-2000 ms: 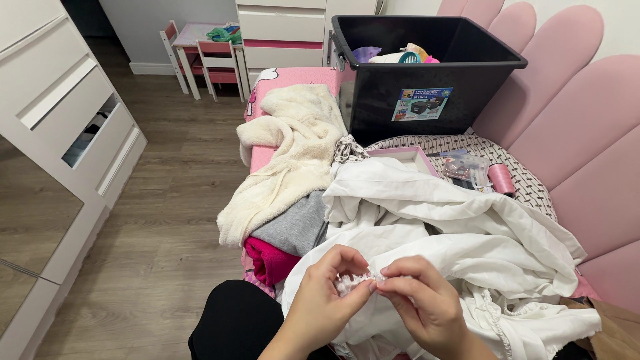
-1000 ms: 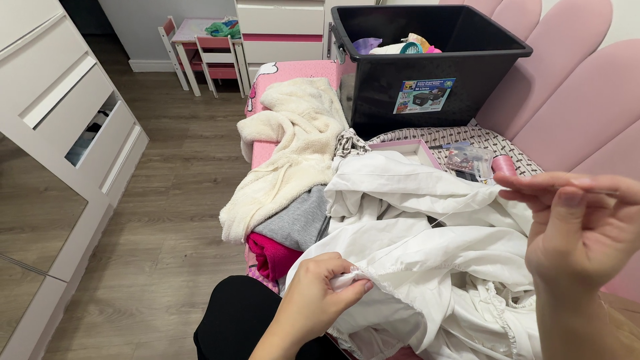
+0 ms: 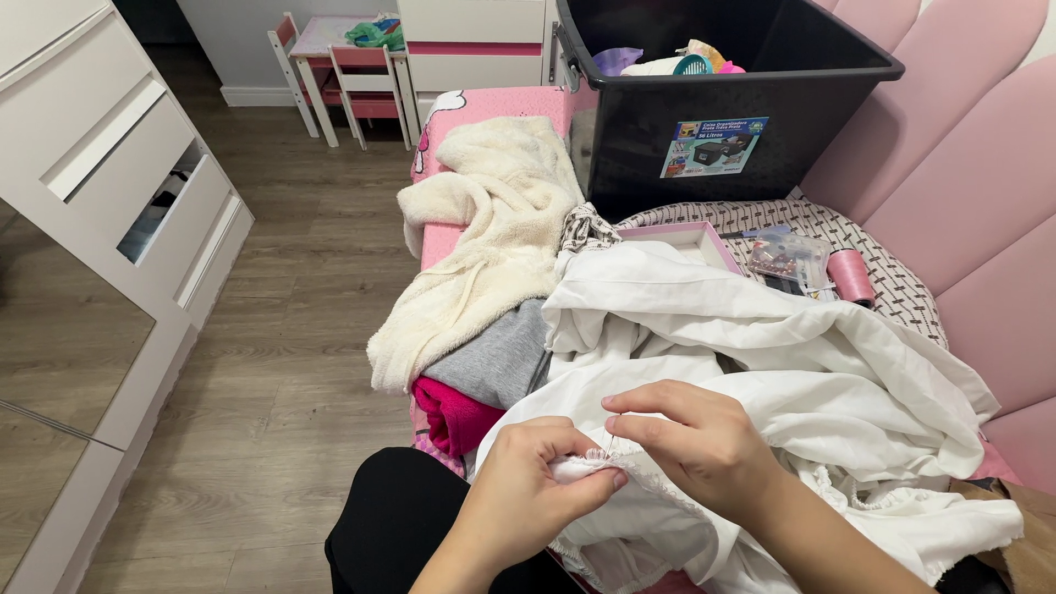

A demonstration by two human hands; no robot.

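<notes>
White fabric (image 3: 792, 355) with a gathered, frayed edge lies bunched over my lap and the bed. My left hand (image 3: 536, 478) pinches that edge between thumb and fingers. Just right of it, my right hand (image 3: 701, 441) has its thumb and forefinger at a thin sewing needle (image 3: 610, 445), which stands nearly upright at the edge; how firmly they grip it is hard to tell. A pink thread spool (image 3: 850, 277) lies on a patterned cushion (image 3: 899, 305), beside a clear plastic case (image 3: 788, 257) of small items.
A black storage box (image 3: 701, 124) stands at the back, with a shallow pink-edged box (image 3: 714, 243) before it. Cream fleece (image 3: 495, 214), grey cloth (image 3: 495, 351) and a magenta roll (image 3: 454, 417) line the bed's left side. White drawers (image 3: 124, 157) stand at far left, one partly pulled out.
My right hand, raised out at the right a second ago, is back beside my left hand at the fabric edge. My left hand has kept its pinch on the cloth.
</notes>
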